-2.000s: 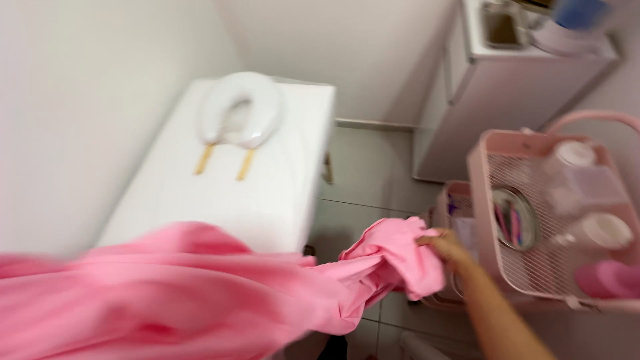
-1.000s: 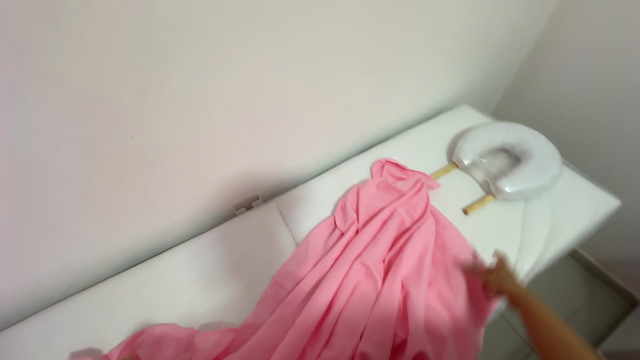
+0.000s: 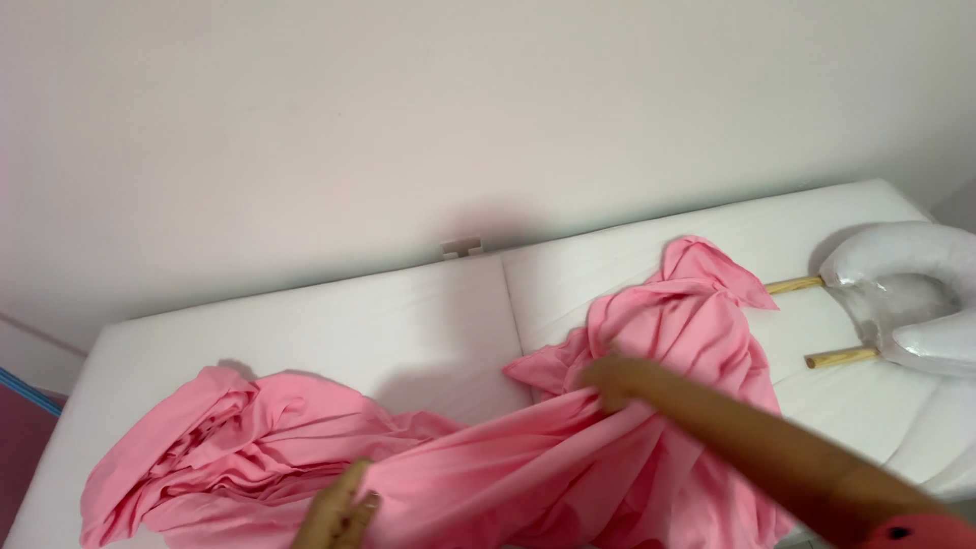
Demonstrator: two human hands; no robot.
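A large pink cloth sheet point(image 3: 488, 480) lies bunched and wrinkled along a white padded massage table point(image 3: 427, 328). My right hand point(image 3: 621, 381) is closed on a fold of it near the middle, pulling the fabric taut toward the left. At the lower edge of the view, my left hand point(image 3: 339, 507) touches the same sheet, with thumb and fingers at its stretched part; part of that hand is out of frame. A gathered corner of the sheet rests beside one wooden peg of the face cradle.
The plastic-wrapped, U-shaped face cradle point(image 3: 915, 297) with wooden pegs point(image 3: 842, 357) lies on the table at right. The wall point(image 3: 457, 114) runs along the far edge, with a bracket point(image 3: 462, 247) there. A blue bar point(image 3: 29, 391) shows at far left.
The pink sheet, held over the floor side earlier, now lies across the table. My right hand has moved from the sheet's right edge to its middle and gripped it. The view has turned toward the wall.
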